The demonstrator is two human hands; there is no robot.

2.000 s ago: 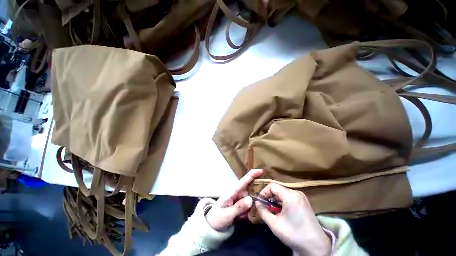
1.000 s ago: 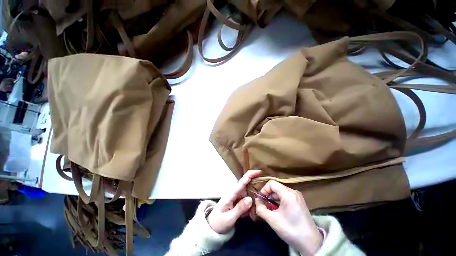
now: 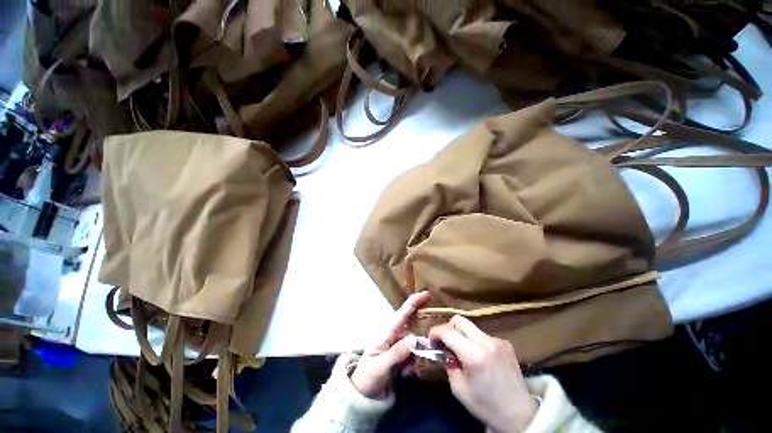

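Note:
A tan-brown cloth bag (image 3: 567, 203) lies bunched on the white table, its lower edge over the table's near edge. A pale yellow strip (image 3: 550, 302) runs across its lower part. My left hand (image 3: 385, 359) pinches the bag's lower left corner between thumb and fingers. My right hand (image 3: 487, 368) holds small snips (image 3: 433, 353), silver blades pointing left at my left fingertips, red showing at the handle. The blades lie at the corner's edge. Whether they touch a thread is too small to tell.
Another tan bag (image 3: 182, 224) lies at the left, its straps (image 3: 176, 372) hanging over the table's near edge. Heaps of brown bags (image 3: 279, 59) lie along the back. Brown straps (image 3: 719, 159) loop at the right. More straps hang below the table at lower left.
The view has shifted, so more of the back heaps shows. The snips' blades show more broadly and now sit across my left fingertips. Both hands remain at the bag's corner.

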